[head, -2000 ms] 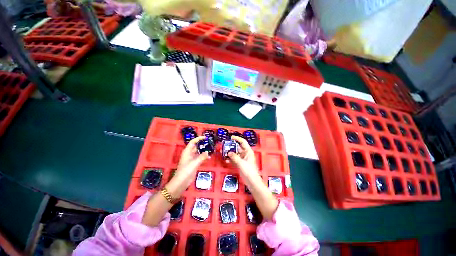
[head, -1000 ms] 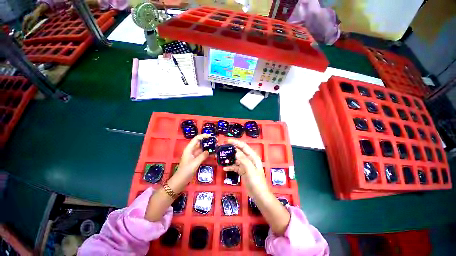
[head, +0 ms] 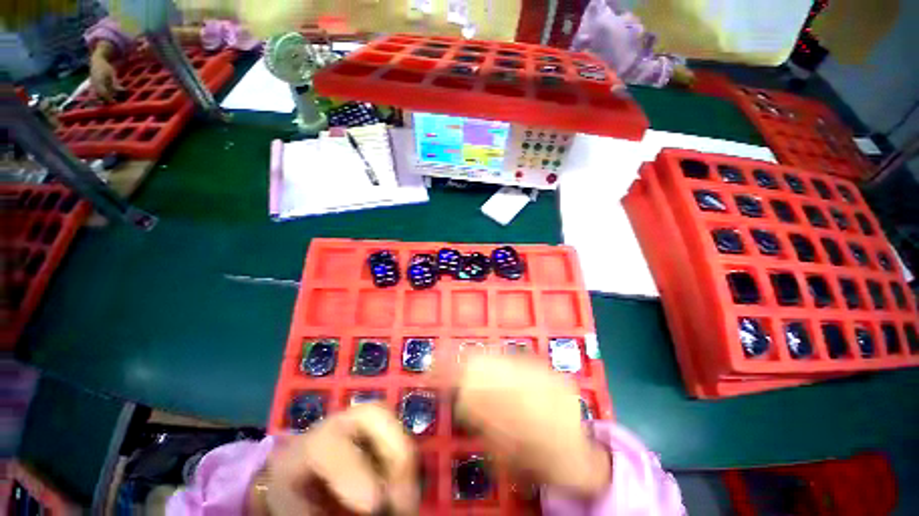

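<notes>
The red compartment tray (head: 435, 308) lies in front of me on the green mat. Several lit watch units (head: 448, 264) lie in a row across its top pockets. The second row of pockets is bare. Dark watch units (head: 418, 353) sit in the pockets of the lower rows. My left hand (head: 353, 459) is blurred over the lower left pockets; whether it holds anything cannot be told. My right hand (head: 524, 413) is blurred over the lower middle and right pockets, and its fingertips and any unit in them cannot be made out.
A tray stack (head: 665, 282) stands at right. A white instrument (head: 544, 159) carries a tilted red tray (head: 474, 101). A notebook (head: 327, 181), pen (head: 363, 158), white card (head: 506, 206) and green fan (head: 292, 58) are behind. Another person's hand (head: 104, 79) shows at upper left.
Both hands have moved down from the middle of the tray over its lower rows. The two watch units held up before are no longer seen in the hands. The lit row stays in place.
</notes>
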